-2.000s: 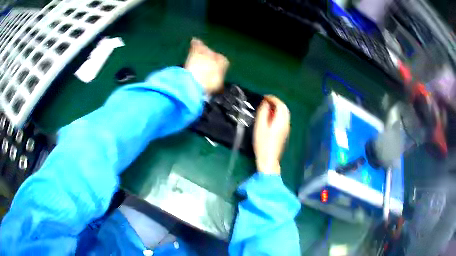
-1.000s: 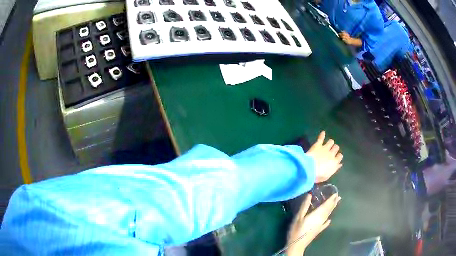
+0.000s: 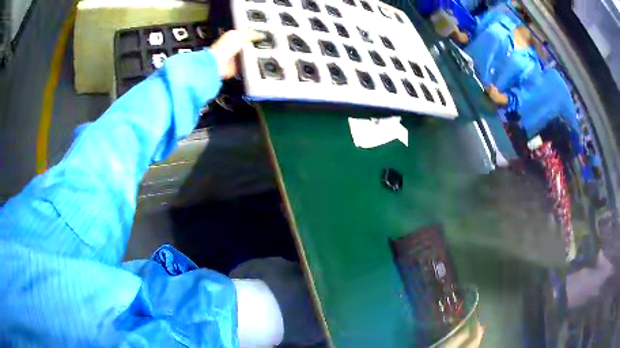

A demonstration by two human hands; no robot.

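Note:
The white tray (image 3: 353, 97) lies at the top with rows of pockets holding dark square housings. My left hand (image 3: 230, 54) is at the tray's left edge, its fingertips by a pocket in the second row from the near edge; whether they grip a housing cannot be told. The black fixture (image 3: 423, 265) lies on the green mat at lower right, with red and silver parts at its near end. My right hand (image 3: 469, 336) shows only in part beside that end, cut off by the bottom edge. A clear hose (image 3: 474, 306) curves there. One black housing (image 3: 392, 179) lies alone on the mat.
A crumpled white paper (image 3: 379, 132) lies below the white tray. A black tray (image 3: 136, 60) with silver-white parts sits beyond the bench's left edge (image 3: 287, 211). A person in blue (image 3: 527, 75) works at upper right, near a red-gripped stack (image 3: 554, 180).
My left hand has moved from the fixture to the white tray's left edge. My right hand has moved down, mostly out of view, uncovering the fixture. The view has shifted.

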